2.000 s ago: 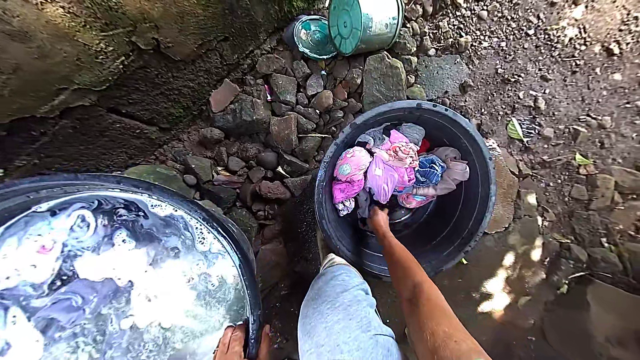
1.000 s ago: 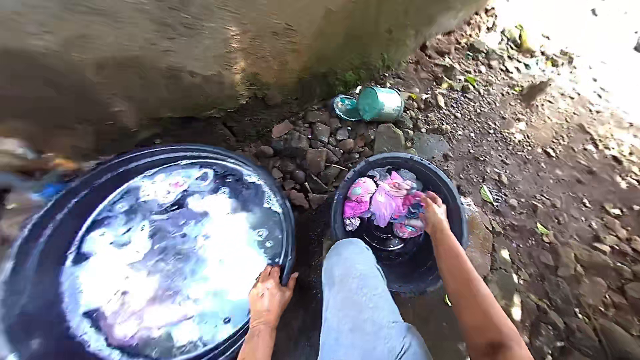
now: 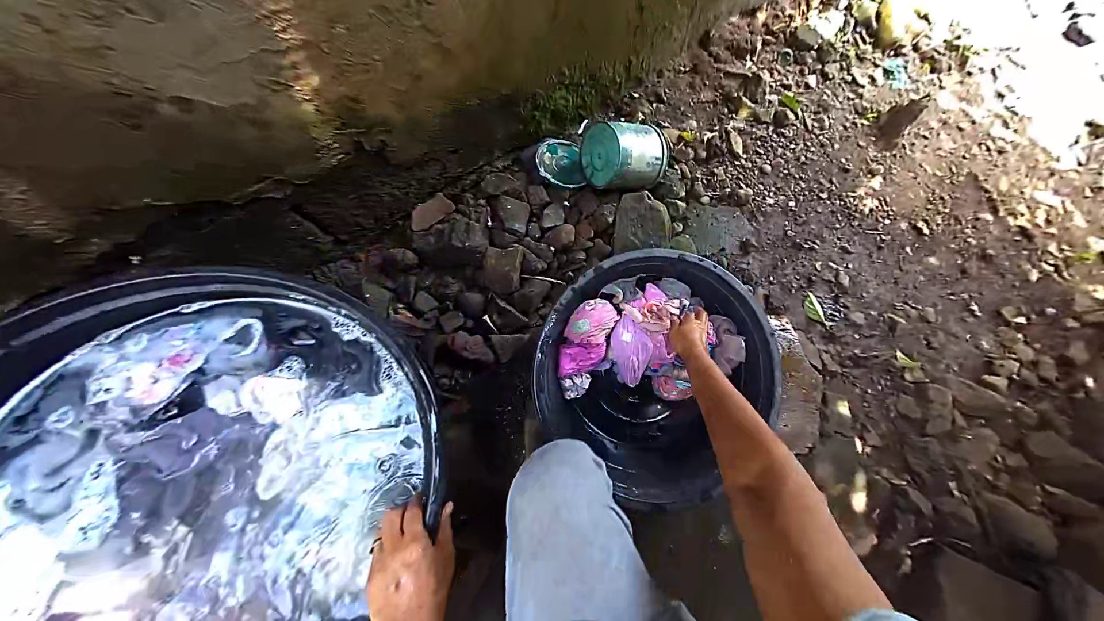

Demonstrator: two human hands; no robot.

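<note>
A large black tub [image 3: 435, 431] at the left holds soapy water with soaking clothes [image 3: 172, 431]. My left hand [image 3: 412, 556] rests over its right rim, fingers on the inner side and thumb outside. To the right stands a smaller black basin [image 3: 768, 371], with a bunch of damp pink, purple and grey clothes [image 3: 632, 349] in its upper part. My right hand [image 3: 690, 332] reaches in at the right of that bunch, its fingers on the cloth. Whether those fingers grip any cloth cannot be told, as their tips are partly hidden.
A wall [image 3: 198, 103] runs along the upper left. Beyond the basin, a green bucket [image 3: 634, 155] lies on its side by a smaller green container [image 3: 561, 164] on loose stones [image 3: 504, 267]. My knee [image 3: 565, 517] is between the tubs. Rocky soil [image 3: 949, 285] spreads at the right.
My right hand has moved from the lower side of the clothes bunch to its right side. My left hand stays on the big tub's rim. The view has shifted.
</note>
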